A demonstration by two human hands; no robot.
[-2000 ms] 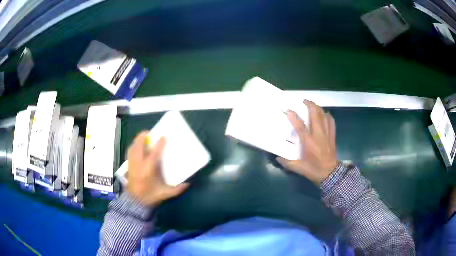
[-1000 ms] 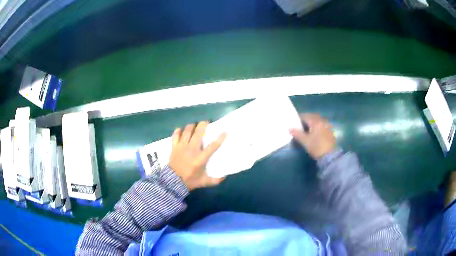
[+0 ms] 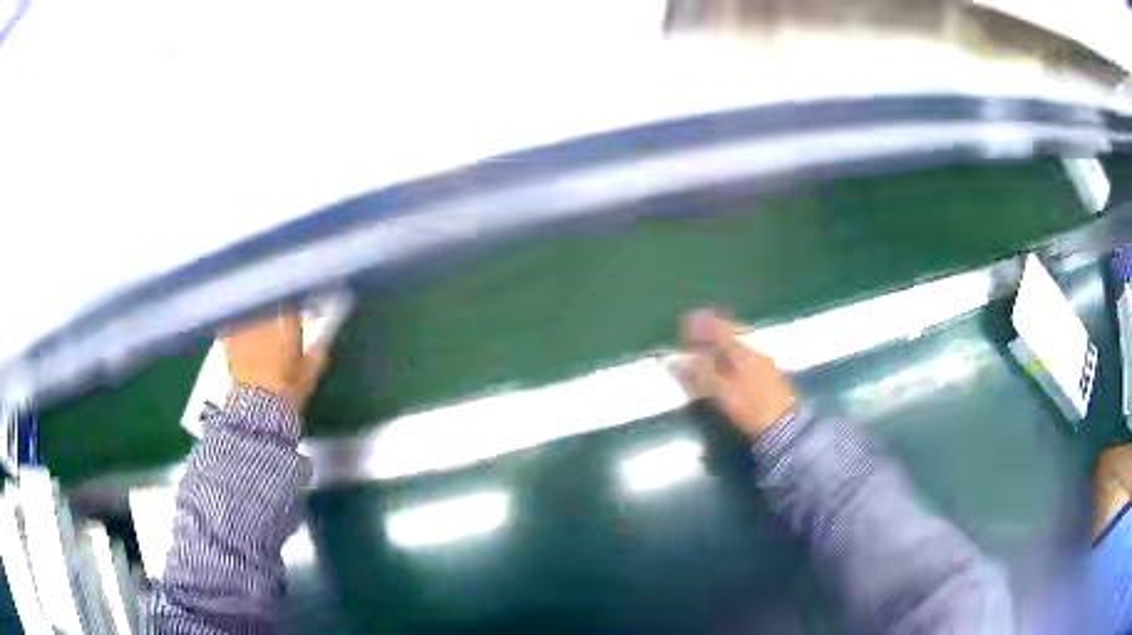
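Note:
My left hand (image 3: 267, 360) reaches over the green belt at the left and is on a white carton (image 3: 206, 387). The hand covers most of the carton, and the view is blurred. My right hand (image 3: 732, 372) is over the white edge strip (image 3: 534, 418) right of the middle. It is blurred, its fingers look bent together, and I cannot tell if it holds anything.
Several white cartons (image 3: 47, 546) stand in a row at the lower left. Another carton (image 3: 1053, 337) leans on the worktop at the right. A far carton (image 3: 1087, 181) lies at the upper right. Another person's arm (image 3: 1114, 491) shows at the right edge.
The view has tilted up. My left hand has moved left and away from me, over the belt. The carton between my hands is gone from the worktop. My right hand has moved over the strip.

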